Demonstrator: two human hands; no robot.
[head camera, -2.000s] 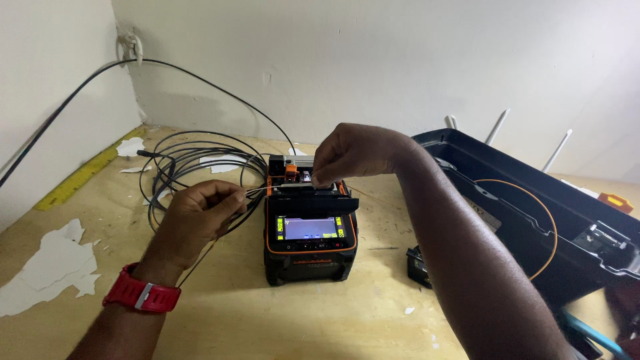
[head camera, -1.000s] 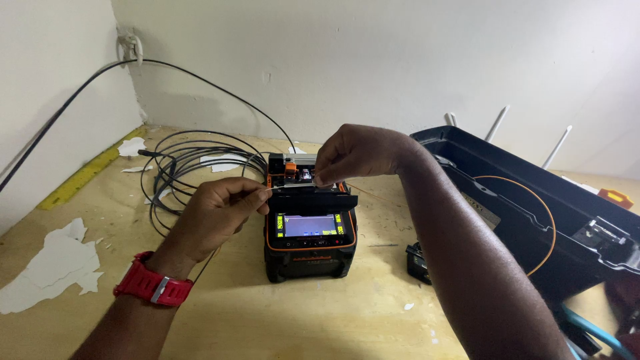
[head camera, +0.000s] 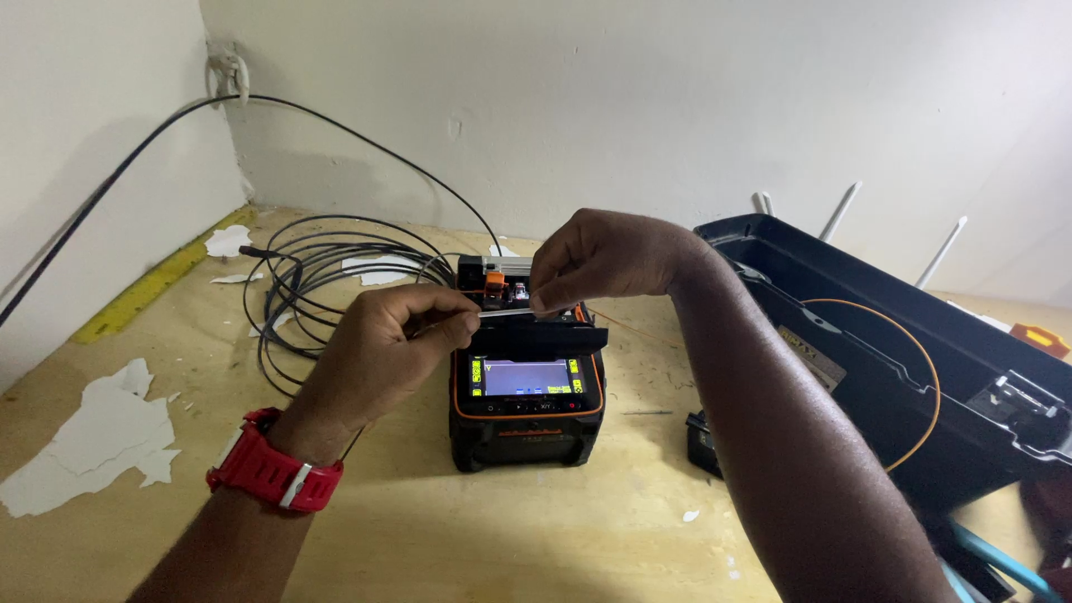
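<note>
A black and orange fusion splicer (head camera: 526, 435) stands on the wooden table, its lid raised and its screen lit. Just above the hinged black front flap, a thin whitish sleeve (head camera: 506, 312) spans between my two hands. My left hand (head camera: 394, 343), with a red watch on its wrist, pinches the sleeve's left end between thumb and fingertips. Thumb and fingers of my right hand (head camera: 586, 268) grip the right end; the exact hold is partly hidden by the fingers. An orange fiber holder (head camera: 494, 283) shows behind the sleeve. A thin orange cable runs out at the splicer's right.
Coiled black cable (head camera: 335, 243) lies at the left behind my left hand, with one length rising to a wall hook. An open black toolbox (head camera: 804, 276) stands at the right, an orange fiber looped over it. Paint flakes (head camera: 96, 444) and a yellow strip (head camera: 159, 285) lie at the left.
My left hand has moved right, toward my right hand, and now meets the left end of the whitish sleeve. My right hand has stayed nearly in place above the splicer.
</note>
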